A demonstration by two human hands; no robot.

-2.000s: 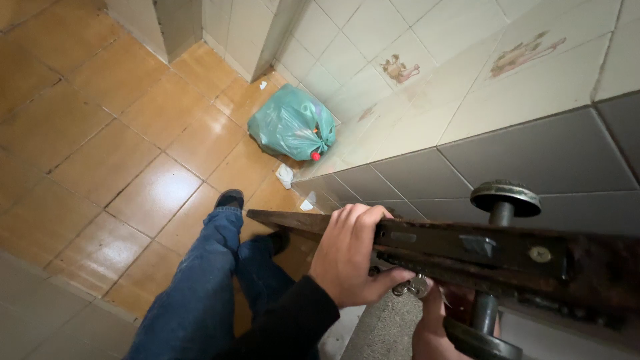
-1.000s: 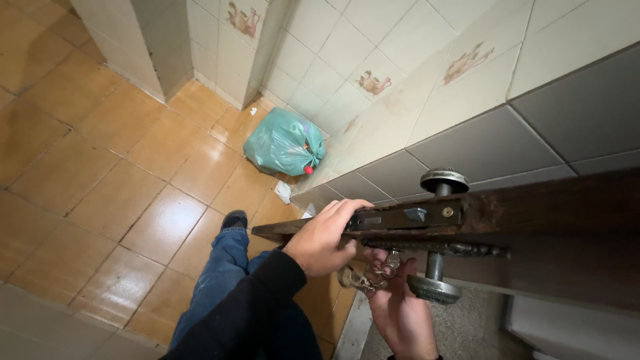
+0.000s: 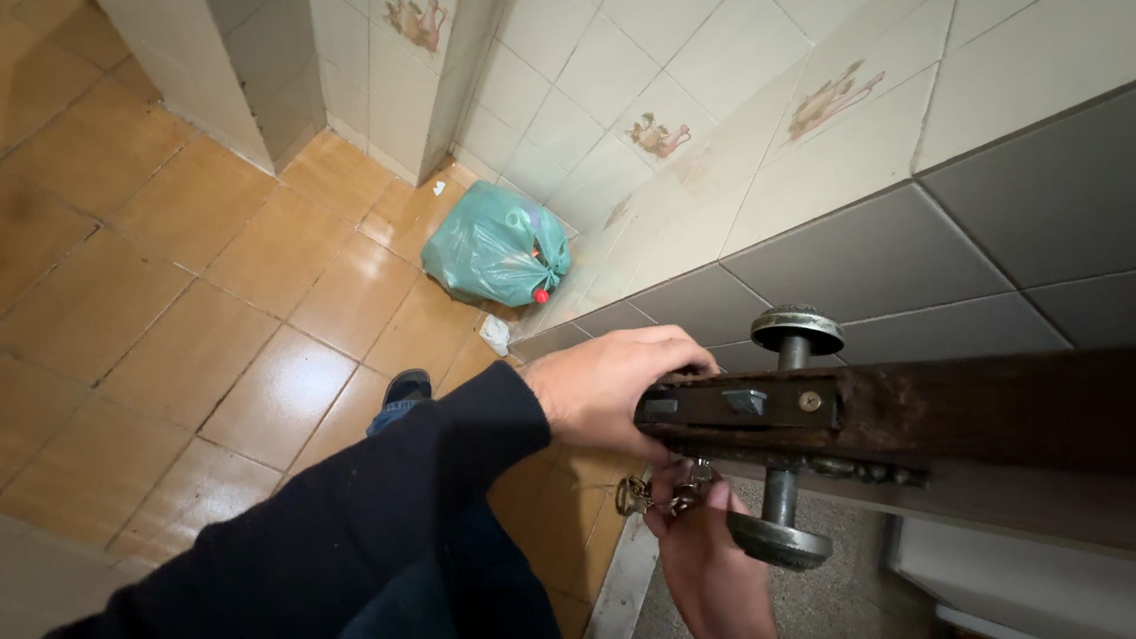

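My left hand [image 3: 612, 386] grips the edge of a dark wooden door [image 3: 985, 404], beside the metal lock faceplate [image 3: 785, 405]. A latch bolt [image 3: 744, 401] sticks out of that plate. Below it, my right hand [image 3: 710, 559] holds a bunch of keys [image 3: 632, 495] at the door's lower face; one key points up to the lock there, and how far it is inserted is hidden. Round metal knobs stand on both faces, one above the edge [image 3: 797, 330] and one below [image 3: 781, 540], close to my right hand.
A tied green plastic bag [image 3: 493, 244] with a red cap showing lies on the tan tiled floor [image 3: 240, 337] against the tiled wall [image 3: 852, 253]. Crumpled white paper [image 3: 495, 335] is beside it. A tiled wall corner [image 3: 266, 80] juts out, and a pale threshold strip [image 3: 626, 577] runs below.
My right hand, largely hidden behind the door two seconds ago, shows below it with the keys. My left hand stays on the door edge. The view has shifted.
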